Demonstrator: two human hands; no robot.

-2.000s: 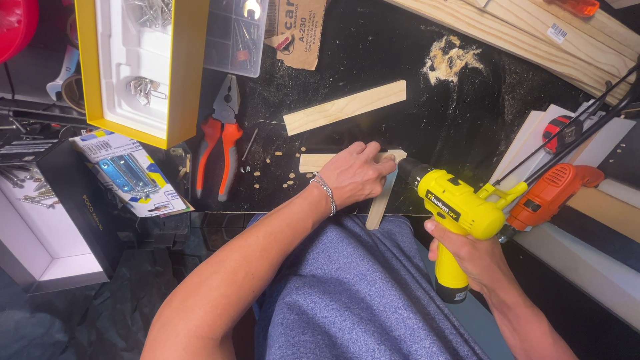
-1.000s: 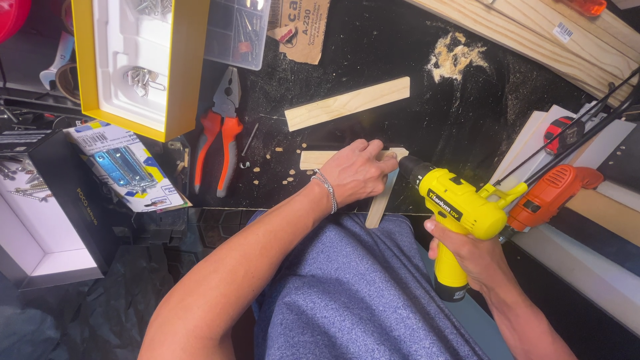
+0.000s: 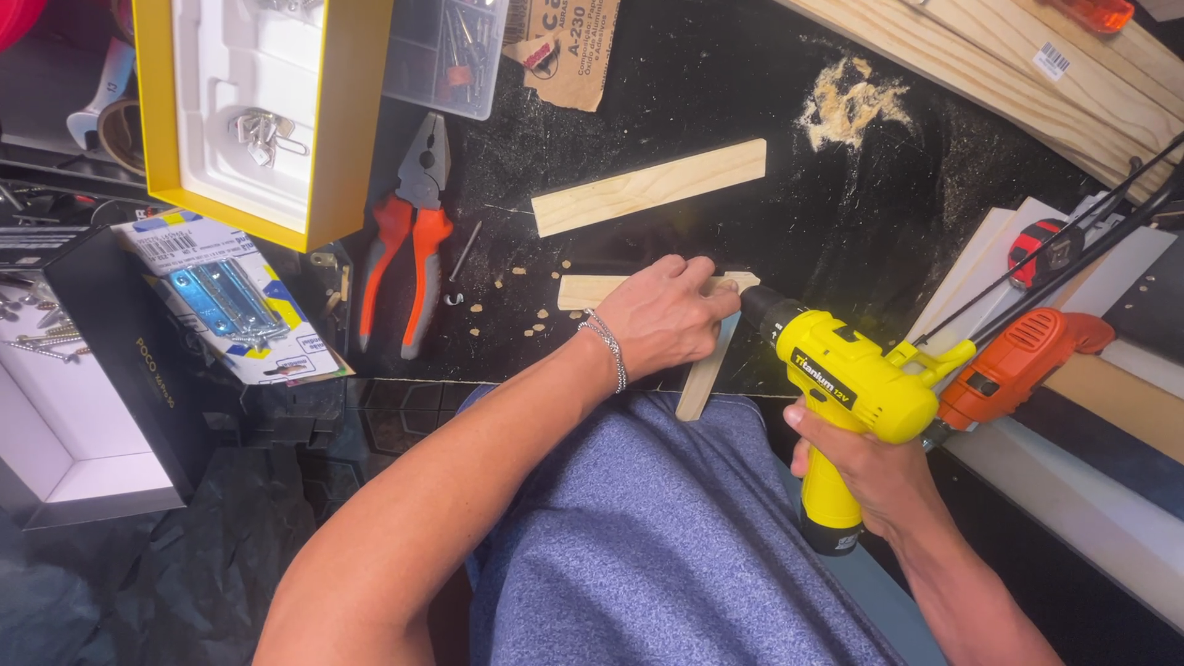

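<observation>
My left hand, with a chain bracelet at the wrist, presses on two joined or touching wooden strips: one strip lies across the black bench, and the other angles down over its front edge. My right hand grips a yellow Titanium 12V cordless drill by its handle. The chuck points left at the strips' meeting corner, close to my left fingertips; whether a bit is inside the wood is hidden. Beyond my hands lies a loose wooden strip.
Pliers with orange grips, a screw and wood chips lie left. Farther left are a yellow-edged box, a blister pack and a black box. Boards, a tape measure and an orange power tool sit right.
</observation>
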